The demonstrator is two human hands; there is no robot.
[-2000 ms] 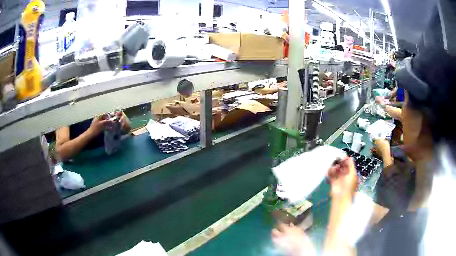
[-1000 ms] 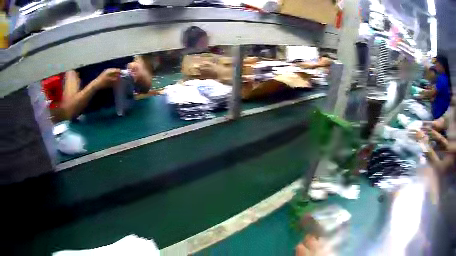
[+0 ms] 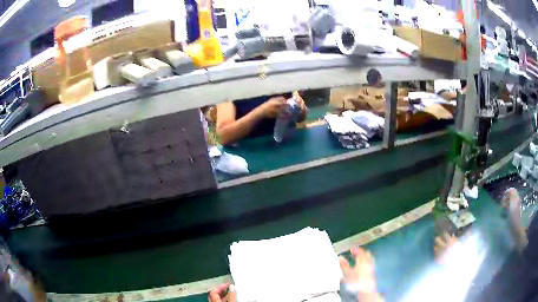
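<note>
A thick, loose stack of white paper sheets (image 3: 286, 265) lies at the bottom centre, its sheet edges uneven. My left hand (image 3: 222, 293) is at its lower left corner, fingers curled, mostly cut off by the picture's bottom edge; whether it grips the sheets cannot be told. My right hand (image 3: 360, 274) is at the stack's right edge, somewhat blurred, fingers apart, with nothing visible in it.
The dark green conveyor belt (image 3: 318, 203) runs behind the stack, under a grey shelf (image 3: 253, 74). A dark block (image 3: 118, 168) stands behind it at left. A neighbour's hands surround a bench press (image 3: 460, 221) at right. Another person's hand (image 3: 20, 280) is at far left.
The view has turned left. The white stack, before only a corner at the bottom, is now largely visible, and my hands have come into view beside it. The press appears farther right.
</note>
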